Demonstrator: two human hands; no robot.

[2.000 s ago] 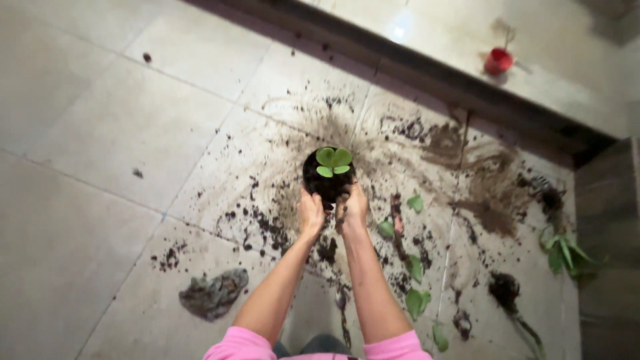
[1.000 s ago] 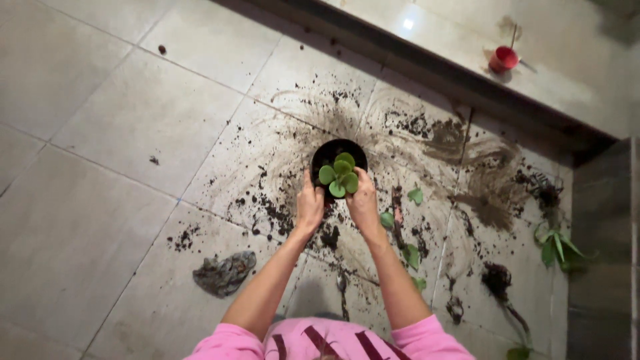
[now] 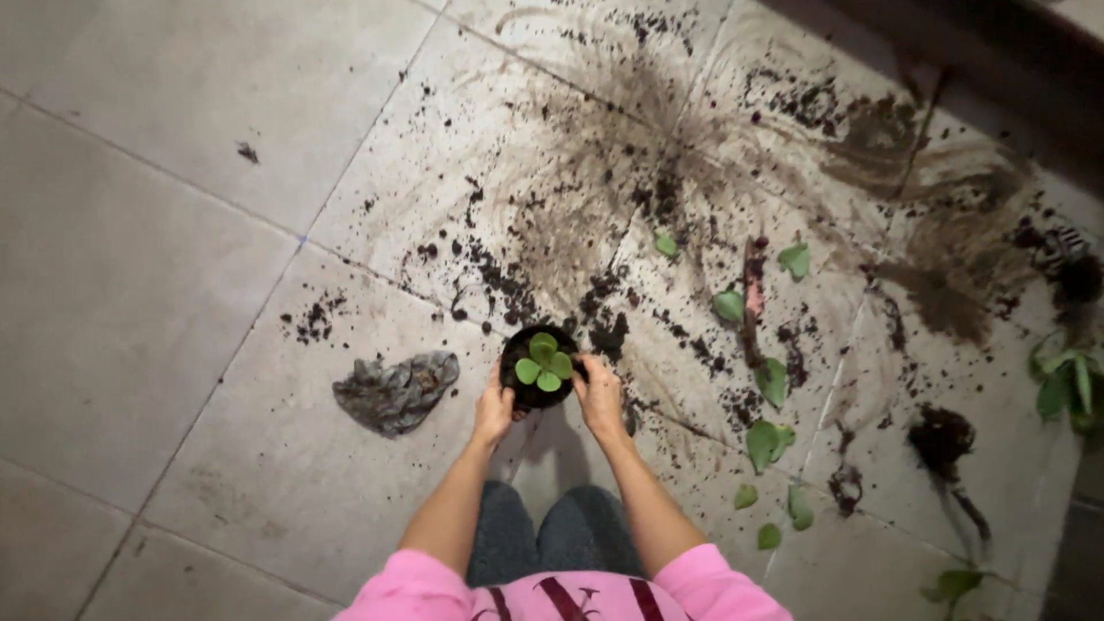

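Observation:
A small round black plant pot (image 3: 539, 404) filled with dark soil holds a seedling with several rounded green leaves (image 3: 543, 362). My left hand (image 3: 494, 410) grips the pot's left side, and my right hand (image 3: 599, 392) grips its right side with the fingers at the rim. The pot is upright between both hands, in front of my knees. The undersides of the fingers and the pot's base are hidden from above. Left of the pot lies a crumpled grey cloth or plastic bag (image 3: 397, 392).
Loose soil (image 3: 509, 289) and muddy smears cover the tiled floor (image 3: 172, 302). Several detached green leaves (image 3: 763, 444) and a reddish-brown stem (image 3: 753, 297) lie at the right. Beyond them are an uprooted root ball (image 3: 942, 440) and a leafy plant (image 3: 1069, 384). A dark ledge (image 3: 992, 78) crosses the upper right.
Both hands have brought the pot nearer my body, off the smeared patch where it was before. The view has shifted, and the red cup on the ledge is out of sight.

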